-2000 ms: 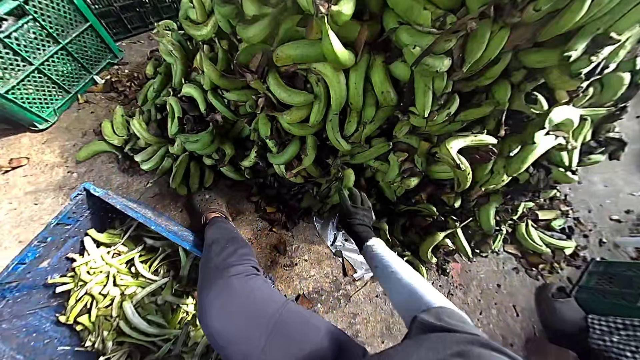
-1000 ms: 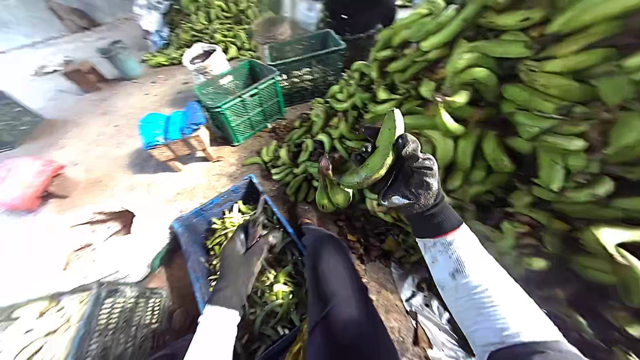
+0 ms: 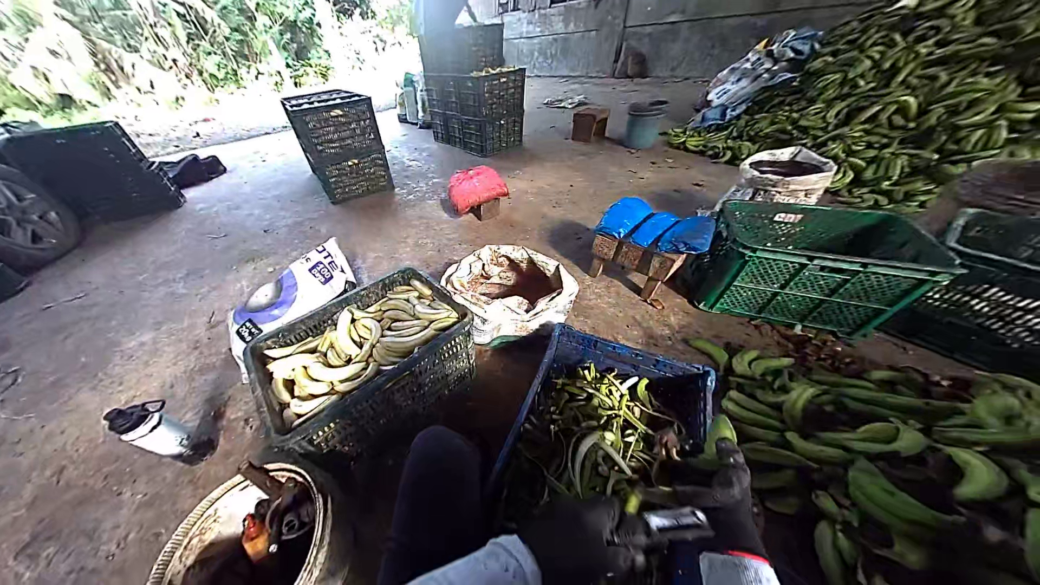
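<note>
My right hand (image 3: 731,487), in a dark glove, grips a green plantain (image 3: 719,435) whose tip shows above the fingers. My left hand (image 3: 581,532), also gloved and blurred, is closed on a small metal hand tool (image 3: 678,518), which lies against the right hand; its exact kind is unclear. Both hands are over the near right side of a blue crate (image 3: 634,351) that holds green peels (image 3: 605,431). To the left, a dark crate (image 3: 390,406) holds peeled plantains (image 3: 366,345). Unpeeled green plantains (image 3: 877,447) lie heaped on the right.
An open woven sack (image 3: 512,296) stands beyond the crates, near a blue-topped stool (image 3: 650,231) and a green crate (image 3: 821,276). A bottle (image 3: 154,431) and a round container with tools (image 3: 236,520) are at left. Stacked crates (image 3: 337,146) stand farther back.
The view has swung left and up. My right hand has brought a green plantain from the heap to the blue crate, and my hands have come together.
</note>
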